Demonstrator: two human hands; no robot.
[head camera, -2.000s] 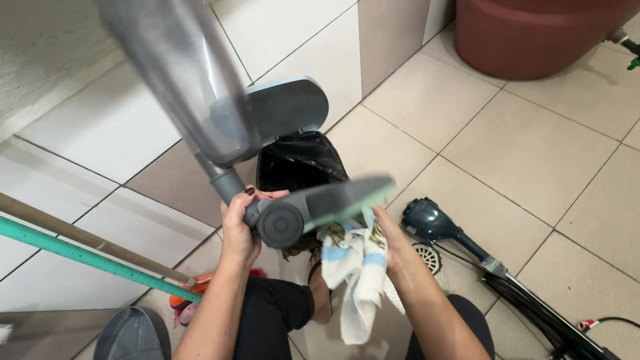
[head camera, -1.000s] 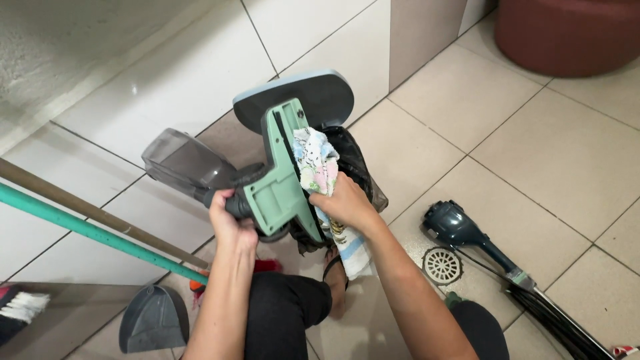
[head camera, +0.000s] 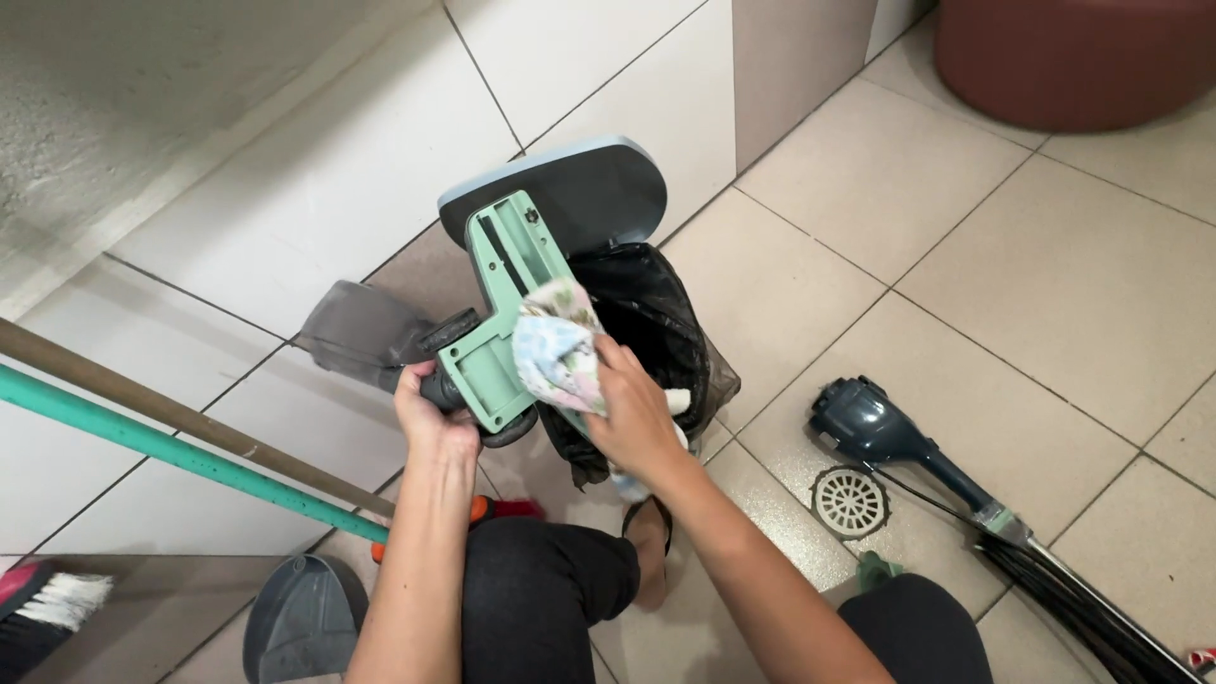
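Observation:
My left hand (head camera: 437, 413) grips the dark neck of a vacuum cleaner's floor head (head camera: 489, 366), whose green underside with a slot and wheels faces up. A translucent grey container (head camera: 356, 328) extends from it to the left. In my right hand (head camera: 632, 408) is a bunched patterned cloth (head camera: 560, 351), pressed against the right side of the green underside. Behind and below the head stands a bin lined with a black plastic bag (head camera: 655, 304), its grey lid (head camera: 579, 190) raised. The fingertips under the head are partly hidden.
A vacuum handle section with tube and cable (head camera: 874, 423) lies on the tiled floor at right, beside a round drain cover (head camera: 850, 502). A green pole (head camera: 180, 453), a brown pole (head camera: 190, 418), a grey dustpan (head camera: 304, 613) and a brush (head camera: 57, 603) are at left. A brownish-red tub (head camera: 1064, 66) stands top right.
Two seconds ago the floor head was turned differently, with the clear container raised; its green underside has since come to face me. My right hand has brought the cloth onto that underside.

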